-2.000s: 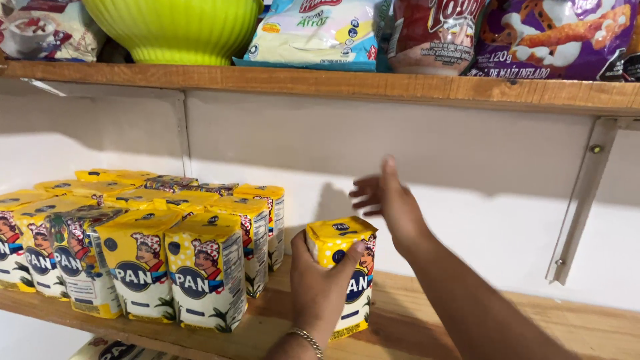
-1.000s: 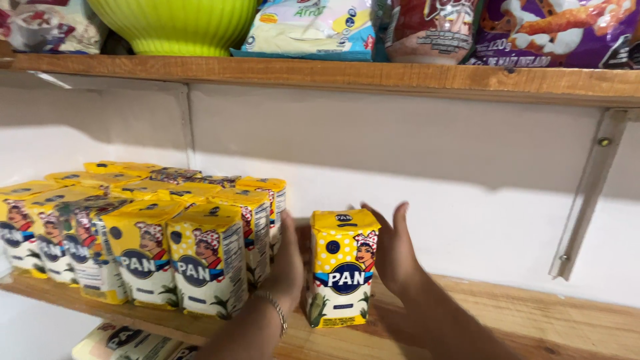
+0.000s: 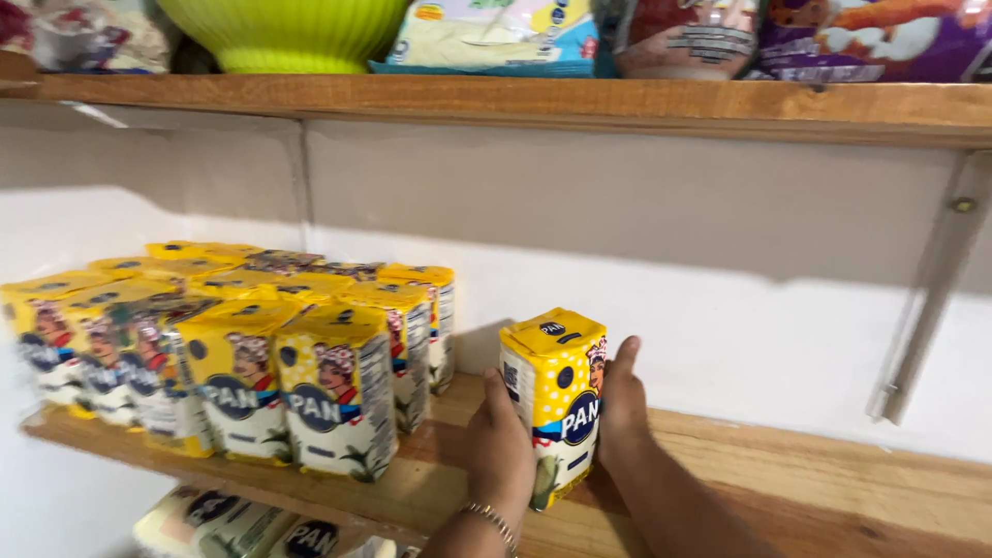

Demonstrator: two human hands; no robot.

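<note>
A yellow and white PAN flour packet (image 3: 570, 403) stands upright, slightly turned, at the centre right of the wooden shelf. Against its left side lies my left hand (image 3: 500, 438), a chain bracelet on the wrist. My right hand (image 3: 624, 403) presses on the packet's right side, thumb up. Between them the two palms hold the packet. To the left, several matching PAN packets (image 3: 337, 395) stand close together in rows, their fronts facing the shelf edge. The underside of the held packet is partly in shadow.
The middle wooden shelf (image 3: 775, 473) runs along a white wall. Overhead, the upper shelf (image 3: 496, 99) carries a green ribbed bowl (image 3: 287, 35) and several food bags (image 3: 496, 39). A metal bracket (image 3: 934, 287) is at the right. More packets (image 3: 217, 521) lie below at the lower left.
My left hand has come from beside the row of packets onto the single packet, and my right hand has closed in on its other side. The packet has turned, showing its left side.
</note>
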